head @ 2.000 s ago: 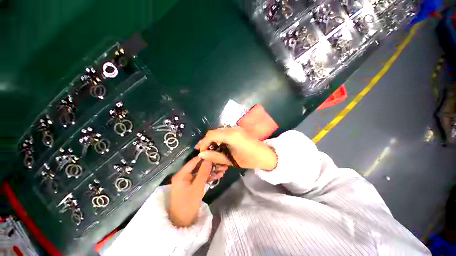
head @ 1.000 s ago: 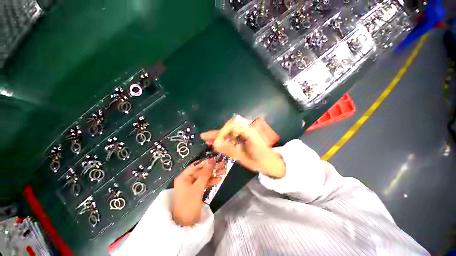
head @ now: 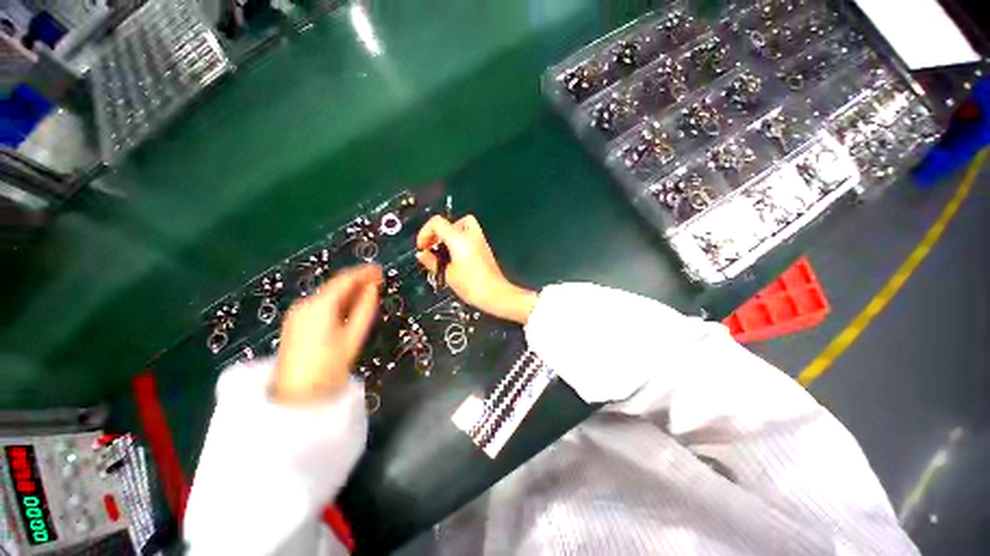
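The clear working tray point(head: 195, 326) lies on the green mat, with dark silver-dotted units and paired rings such as this unit point(head: 456, 331) in its pockets. My right hand point(head: 465, 263) is closed on a slim dark tool point(head: 440, 258), probably tweezers, over the tray's far right part. My left hand point(head: 320, 337) is over the tray's middle, blurred, with thumb and fingers close together; whether it holds anything cannot be told. It hides several units. The white strip with rows of black marks point(head: 510, 402) lies nearer to me, beside my right sleeve.
Stacked clear trays full of units point(head: 738, 158) stand at the upper right, with white paper point(head: 917, 33) beyond. A red compartment bin point(head: 784, 304) is at the aisle edge. A red-digit instrument point(head: 65, 494) is at lower left. Another tray point(head: 157, 76) is at upper left.
Both hands have parted and moved away from my body, out over the working tray. The marked strip is now uncovered. The view has shifted, bringing in the instrument and the white paper.
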